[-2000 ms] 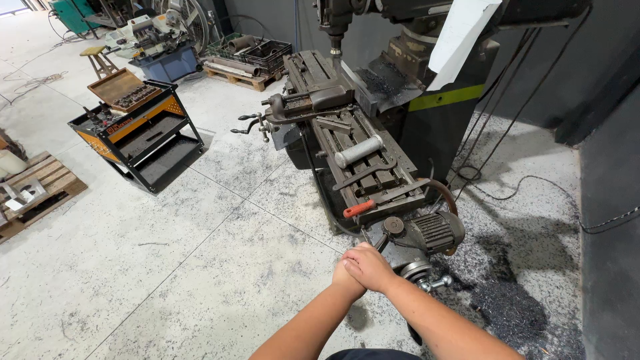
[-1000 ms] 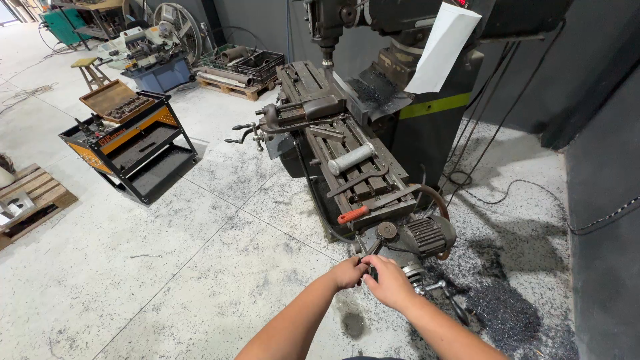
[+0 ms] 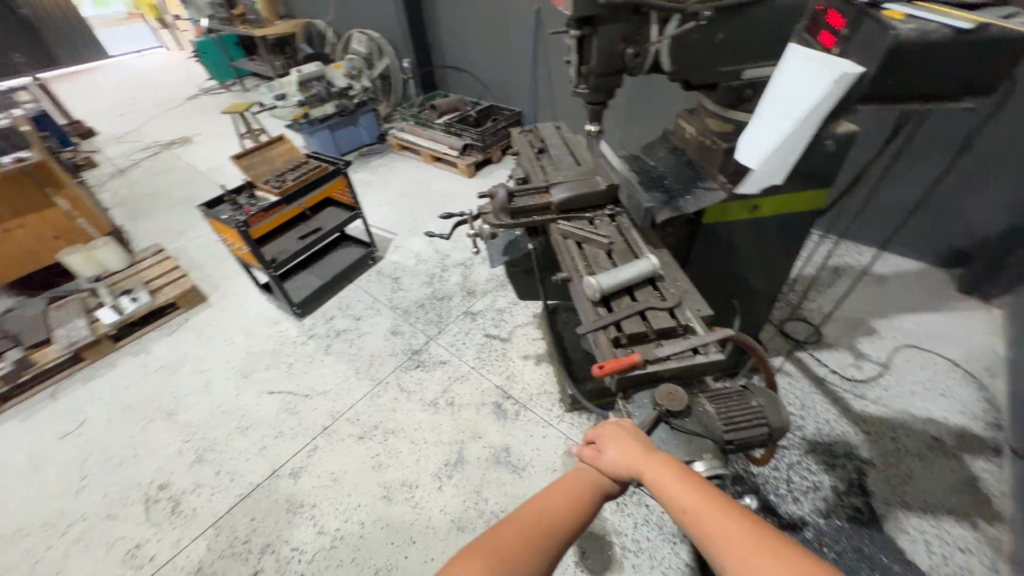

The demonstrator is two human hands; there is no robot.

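Observation:
My right hand (image 3: 620, 450) lies over my left hand (image 3: 602, 478), close to the near end of a milling machine's table (image 3: 560, 232). Fingers are curled and largely hidden, so what they grip does not show. Just beyond them are a round dark knob (image 3: 670, 398) and a ribbed motor housing (image 3: 740, 416). A file with an orange handle (image 3: 618, 366) lies across the table end. Farther up the table rest a grey metal cylinder (image 3: 622, 277), a flat metal bar (image 3: 628, 314) and a machine vise (image 3: 580, 194), below the spindle (image 3: 592, 116).
A black and orange tool cart (image 3: 308, 240) stands left of the machine, with an open wooden box (image 3: 276, 164) on top. Wooden pallets (image 3: 176, 292) are at the far left. Cables (image 3: 888, 360) trail over the floor at right, where dark chips (image 3: 848, 480) are scattered.
Two seconds ago my hands were together; one second ago they were slightly apart, with a dark part between them. Now the right hand covers the left. The view has shifted left.

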